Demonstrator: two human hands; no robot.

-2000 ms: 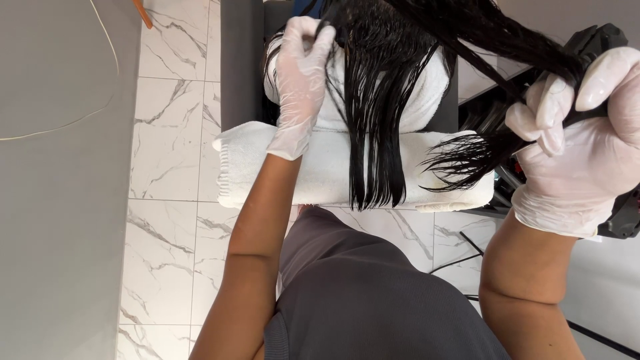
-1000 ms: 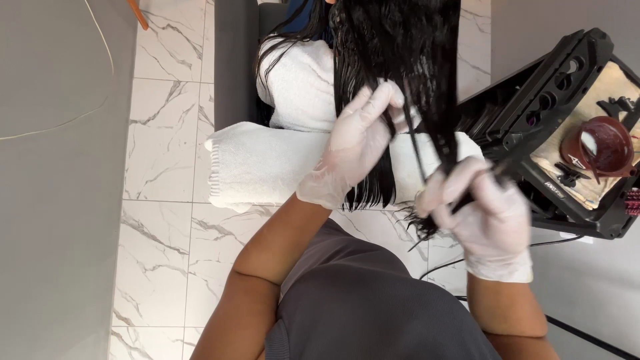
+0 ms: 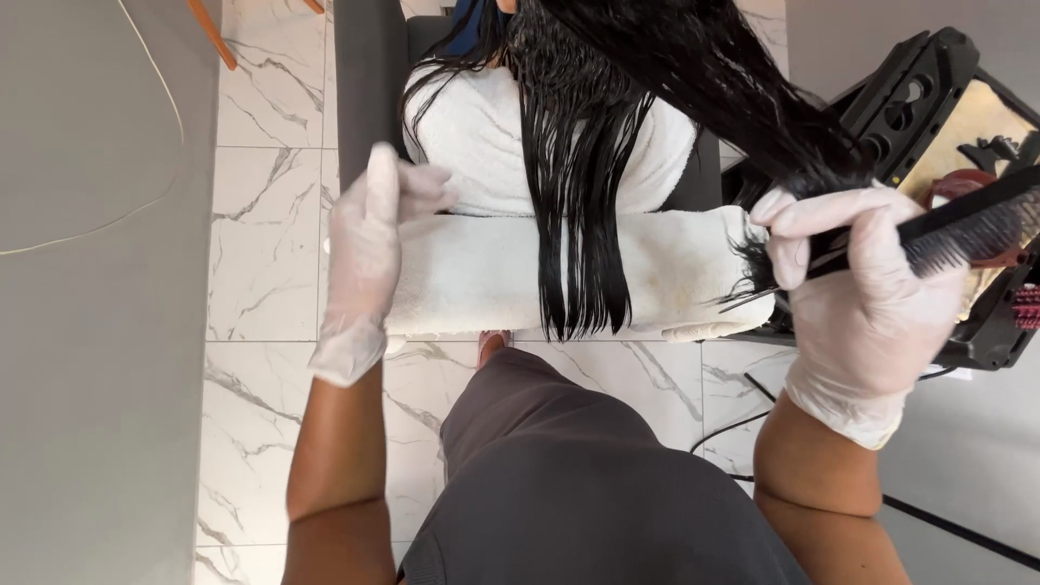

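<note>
My right hand (image 3: 869, 292), in a white disposable glove, grips a thick section of wet black hair (image 3: 731, 97) pulled out to the right, along with a black comb (image 3: 967, 219) with a thin pointed tail. My left hand (image 3: 370, 244), gloved too and slightly blurred, is raised at the left with nothing in it, fingers apart. Between my hands, loose wet strands (image 3: 569, 203) hang down over a seated person's white towel wrap (image 3: 471, 130) and a white towel (image 3: 479, 272) laid across the chair back.
At the right stands a black trolley (image 3: 902, 89) with a reddish bowl (image 3: 967, 183), black hair clips (image 3: 995, 150) and a round brush (image 3: 1026, 307). Black cables (image 3: 731, 424) run over the marble-patterned floor (image 3: 268, 422). A grey chair arm (image 3: 366, 89) rises beside the person.
My left hand has come away from the hair to the left. My right hand has moved up and to the right, drawing the hair section sideways off the hanging strands.
</note>
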